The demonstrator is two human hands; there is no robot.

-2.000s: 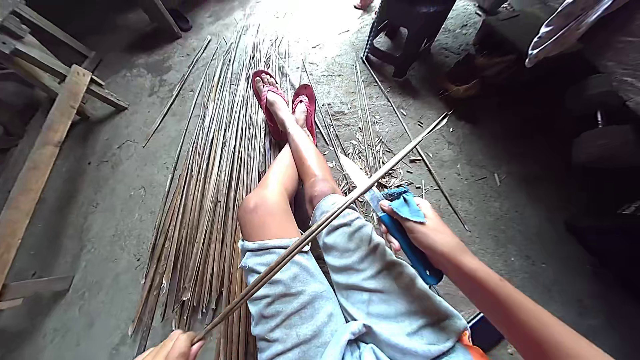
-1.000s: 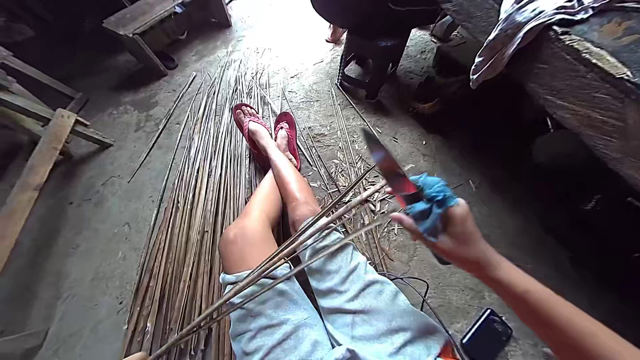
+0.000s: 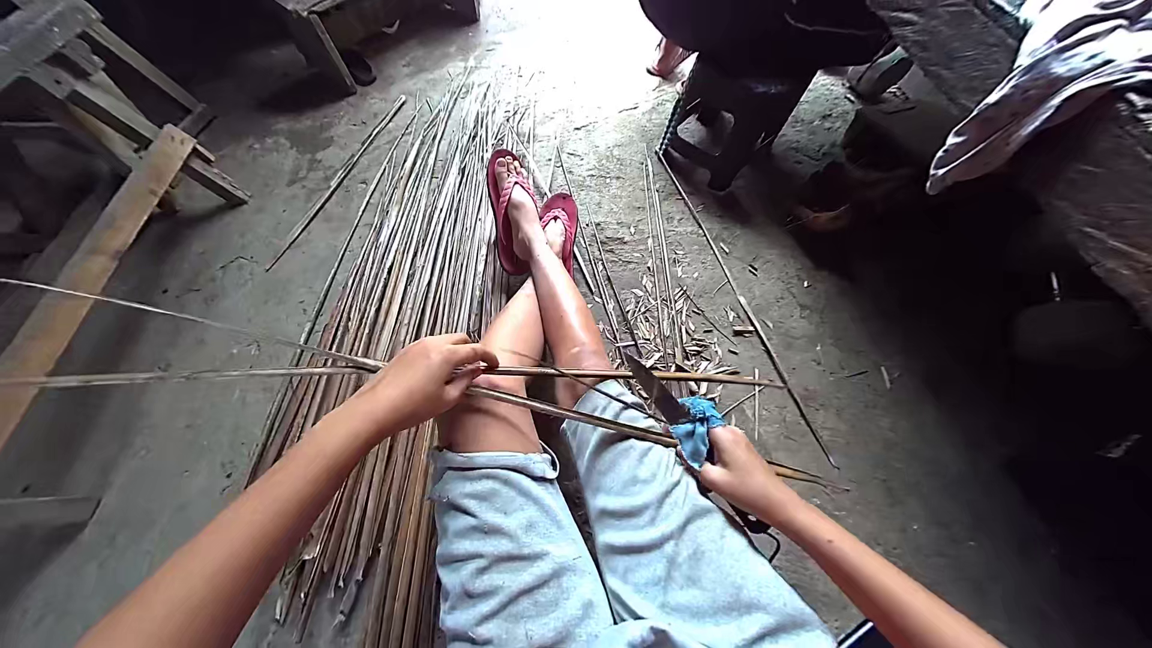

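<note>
My left hand (image 3: 441,378) is closed around a few long thin sticks (image 3: 576,416) that cross above my shins and knees and run out to both sides. My right hand (image 3: 733,463) grips a knife (image 3: 655,389), its dark blade pointing up and left across the sticks, with a blue cloth (image 3: 697,430) wrapped about the handle area. Whether the right fingers also touch a stick cannot be told. A wide bundle of similar sticks (image 3: 396,297) lies on the floor under and left of my crossed legs.
Shavings (image 3: 675,333) and loose sticks lie on the concrete floor right of my feet. A dark plastic stool (image 3: 747,117) stands at the upper right, near a rough wooden bench (image 3: 1098,207) with a patterned cloth (image 3: 1008,108). Wooden trestles and a plank (image 3: 99,261) are at left.
My left hand has come from the lower left edge to mid-view, over my shins. The knife in my right hand has come down to the sticks, which now lie more nearly level across the view.
</note>
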